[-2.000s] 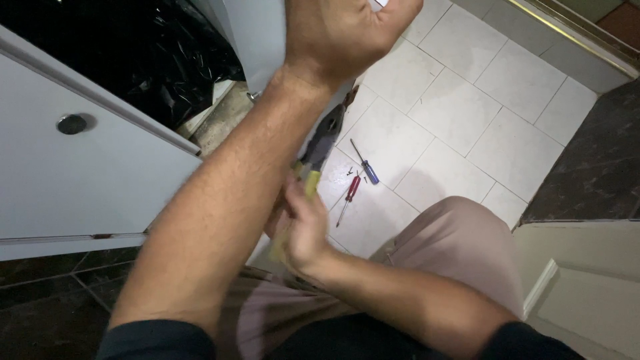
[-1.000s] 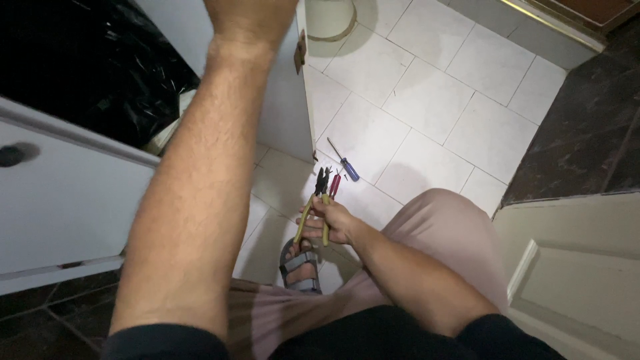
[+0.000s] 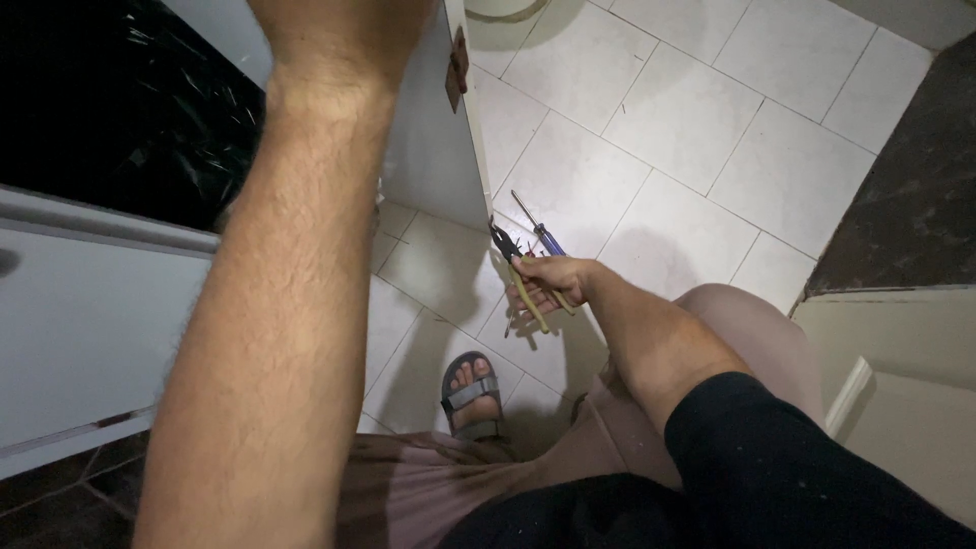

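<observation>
My right hand (image 3: 553, 282) holds pliers (image 3: 526, 284) with yellow handles, fingers partly between the spread handles. The black jaws are at the lower corner of a white cabinet door (image 3: 435, 168); whether they grip it cannot be told. My left hand (image 3: 343, 30) is at the top edge beside the door, its fingers out of view. Just past the pliers, a blue-handled screwdriver (image 3: 547, 238) lies on the tiles. A second screwdriver, red-handled, is mostly hidden by my right hand, its shaft (image 3: 508, 323) showing below. Small dark screws lie around the jaws.
A rusty hinge (image 3: 456, 72) is on the door's edge. Black plastic (image 3: 137, 114) fills the cabinet opening at left, above another white panel (image 3: 91, 320). My sandalled foot (image 3: 473, 396) stands on the tiles. A white round base (image 3: 503, 6) is at the top, a panelled door (image 3: 907, 427) at right.
The pliers have moved from beside the screwdrivers up to the door's lower corner. Two seconds ago they were blurred and their jaws pointed up near the rusty hinge. My left hand's fingers have left the view.
</observation>
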